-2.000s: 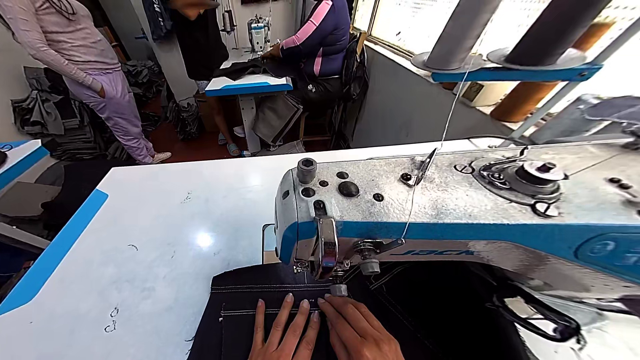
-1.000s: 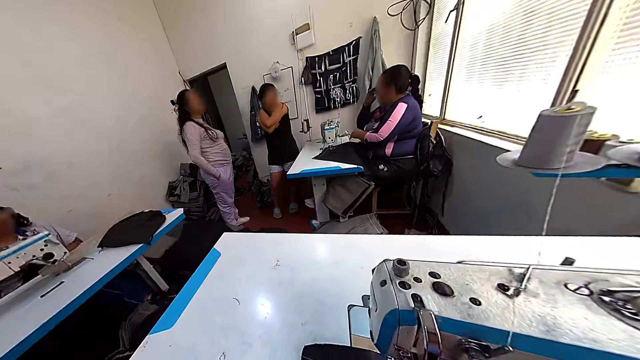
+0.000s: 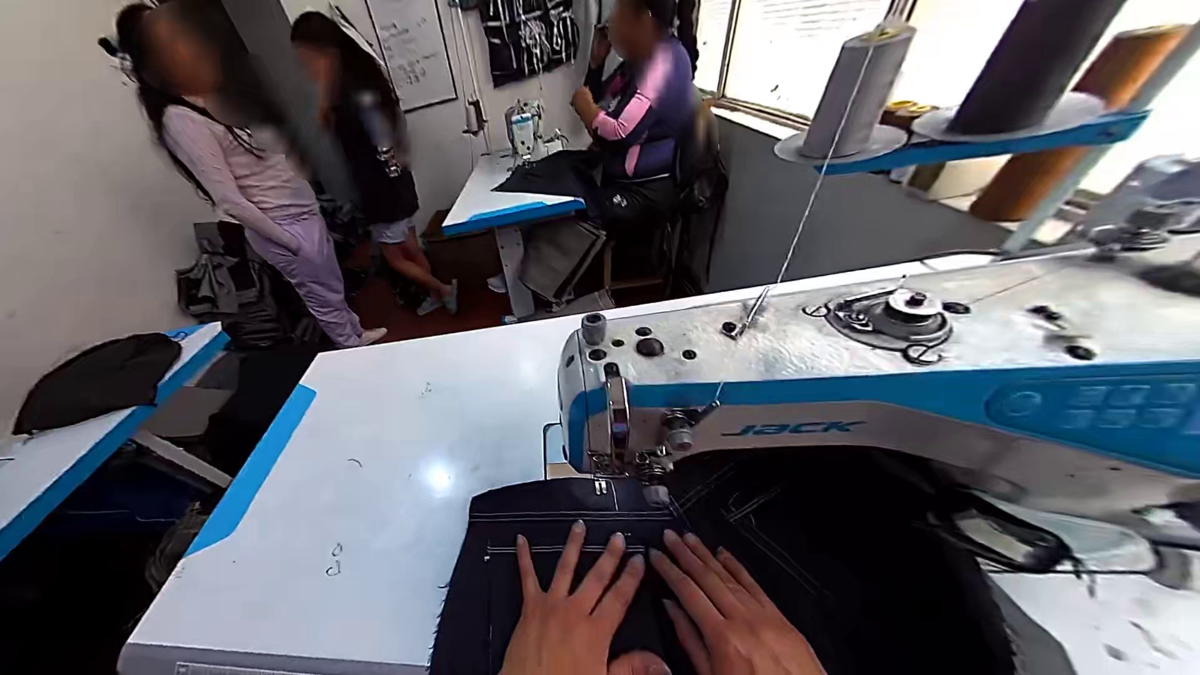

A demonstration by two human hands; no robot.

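My left hand [image 3: 572, 600] lies flat on dark fabric with pale stitched lines [image 3: 506, 534], its fingers spread. Beside it on the right, my right hand [image 3: 731, 600] rests on the same cloth, fingers nearly together and pointing toward the needle area. Above the hands stands a white and blue Jack sewing machine [image 3: 797, 394]; the fabric runs under its presser foot and arm. The needle tip is hard to make out. White thread rises from the machine to a grey thread cone [image 3: 867, 84].
White table [image 3: 403, 450] with blue edging carries the machine. At left, a second table [image 3: 94, 441] holds dark cloth [image 3: 103, 380]. Beyond, two people stand and a person sits at another sewing machine [image 3: 527, 131]. A blue spool stand [image 3: 1012, 145] is at upper right.
The view has swung up and back down. The seated person's hand, at the far machine in the earlier frames, is now raised away from it. Both my hands are in view again on the fabric.
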